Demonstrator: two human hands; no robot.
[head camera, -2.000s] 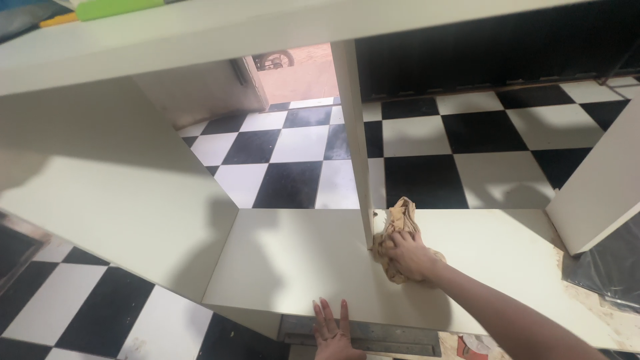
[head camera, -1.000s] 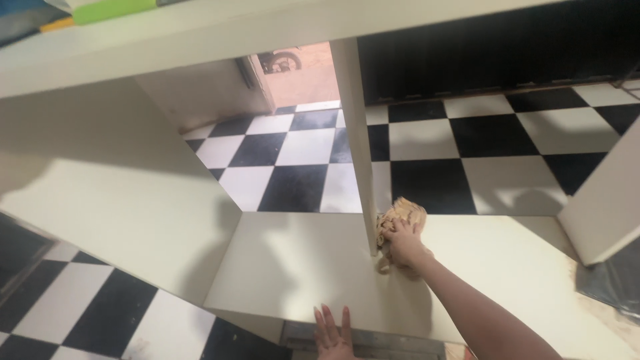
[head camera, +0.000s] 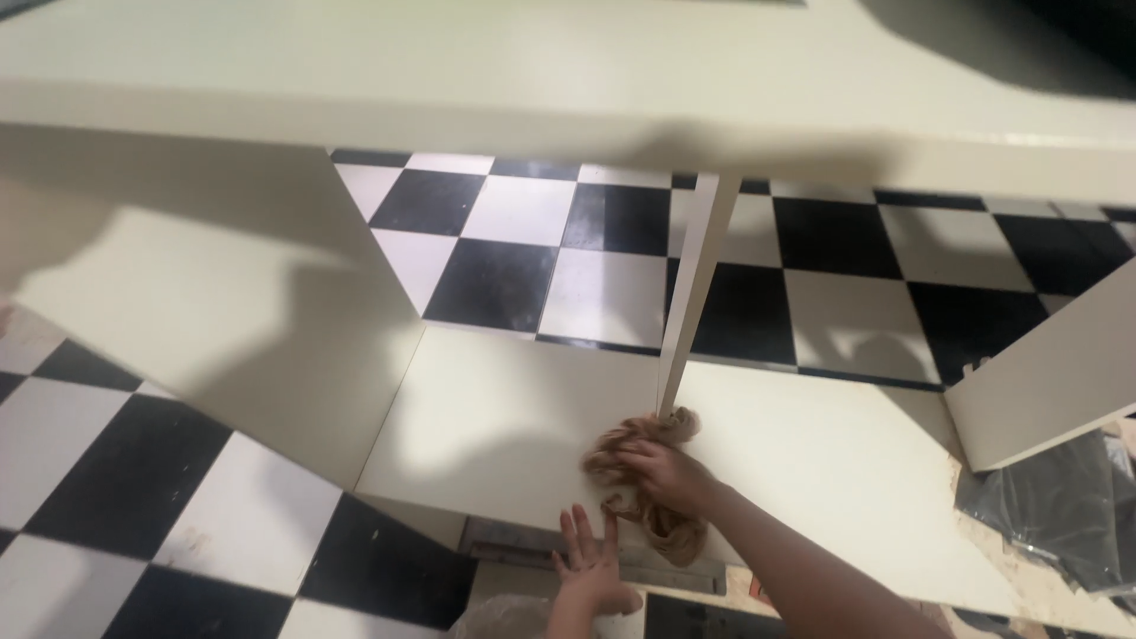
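Observation:
My right hand (head camera: 670, 475) presses a crumpled tan cloth (head camera: 679, 537) onto the white lower shelf board (head camera: 825, 470), at the front foot of the upright white divider (head camera: 697, 293). Part of the cloth lies to the left of the divider, and a loose end hangs toward the shelf's front edge. My left hand (head camera: 587, 555) is just left of the cloth at that front edge, fingers spread, holding nothing. Its fingertips are close to the board; whether they touch it cannot be told.
Above runs a thick white top board (head camera: 532, 115). White side panels stand at left (head camera: 266, 355) and right (head camera: 1047, 382). Behind and at lower left is black and white checkered floor (head camera: 497, 275). Dark plastic sheeting (head camera: 1056, 506) lies at right, a grey strip (head camera: 524, 543) below the shelf.
My right hand and the cloth have moved from the divider's right side to its front foot, partly on its left. The view has tilted down. My left hand remains by the front edge.

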